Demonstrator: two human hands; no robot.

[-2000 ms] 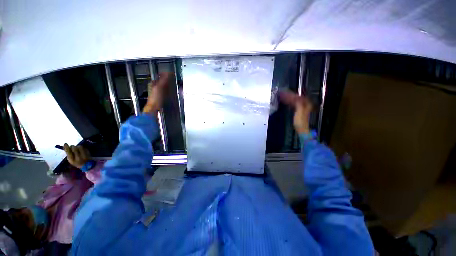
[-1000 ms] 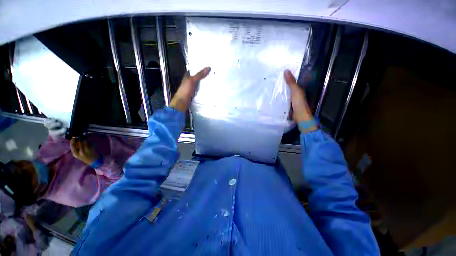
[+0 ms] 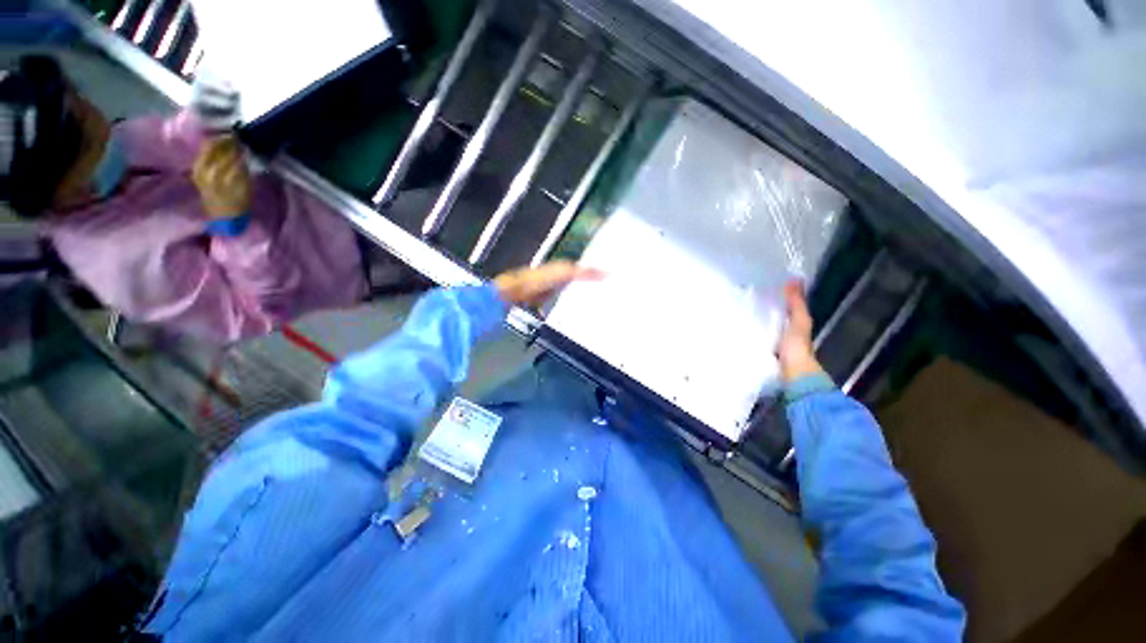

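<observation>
A flat metal-cased unit [image 3: 679, 320] lies on the rollers in front of me, tilted in my view. A clear plastic bag [image 3: 723, 176] covers its far part; the near part is bare and bright white. My left hand [image 3: 547, 283] lies at its left edge, thumb and fingers over the edge of the top face. My right hand [image 3: 796, 333] is at its right edge, by the bag's side. Whether my fingers grip the film or the casing, I cannot tell.
A white bench [image 3: 930, 126] runs along the far side. Metal rollers [image 3: 503, 176] lie left of the unit. A person in pink [image 3: 214, 251] stands at the left, hands near another white unit [image 3: 283, 50]. A brown carton [image 3: 1005, 490] is at the lower right.
My view has turned, so the conveyor now slants. My hands moved from beside the unit onto its edges. The film now covers the far part, with the near part bare.
</observation>
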